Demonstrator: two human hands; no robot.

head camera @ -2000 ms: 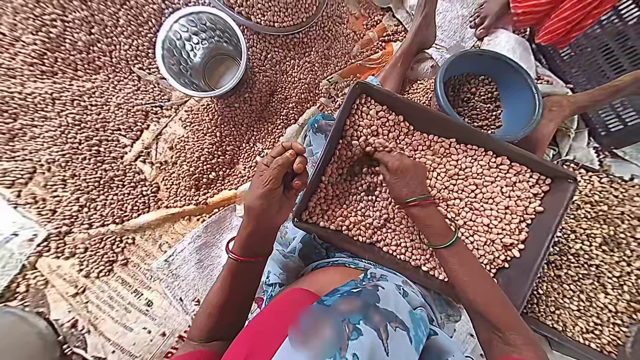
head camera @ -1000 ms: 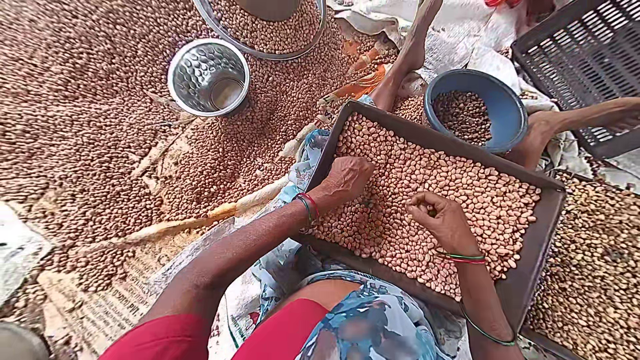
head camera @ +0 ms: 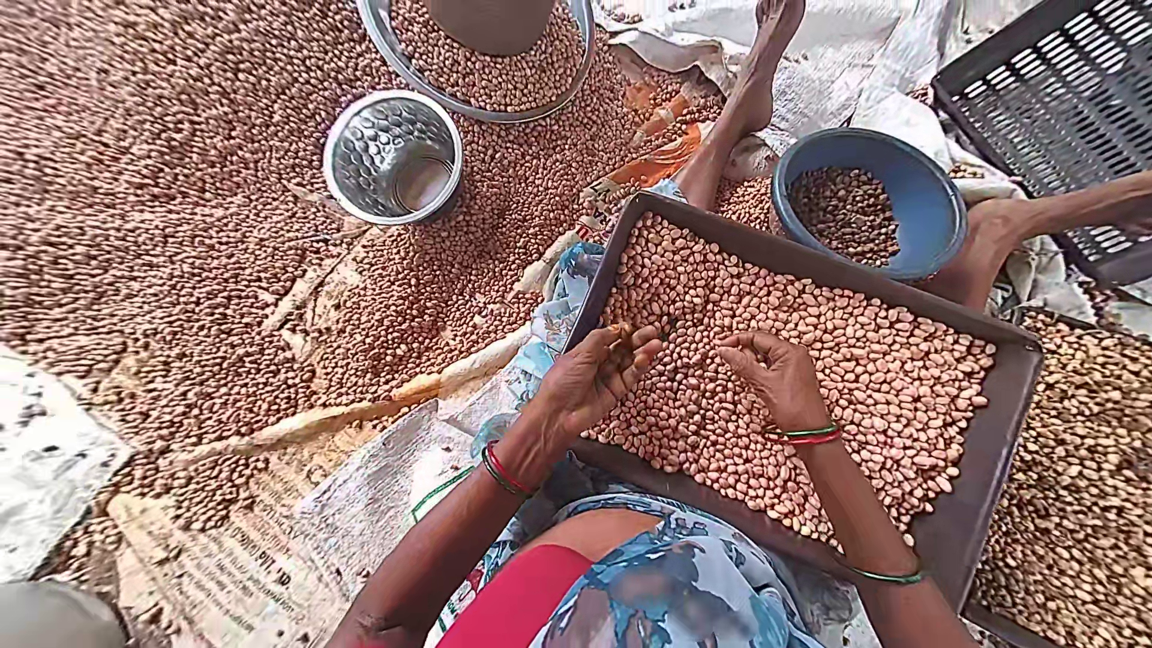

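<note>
A dark rectangular tray [head camera: 985, 504] full of pinkish-brown nuts or beans [head camera: 864, 405] rests against my lap. Over its left part is my left hand [head camera: 601, 376], palm turned up and fingers curled, with a few small dark bits that seem to lie in it. My right hand [head camera: 776, 376] is above the middle of the nuts, thumb and forefinger close together; whether something small is pinched there I cannot tell. The two hands are apart, with nuts showing between them.
A blue plastic tub [head camera: 936, 211] with darker nuts stands beyond the tray, near another person's foot [head camera: 976, 247]. A dimpled steel pot [head camera: 391, 157] and a wide metal basin [head camera: 589, 54] sit on spread nuts at left. A black slatted crate [head camera: 1035, 99] lies upper right; more nuts [head camera: 1080, 477] are right.
My left hand was palm down on the nuts one second ago; it has turned palm up. My right hand remains over the tray, its fingers now pointing left.
</note>
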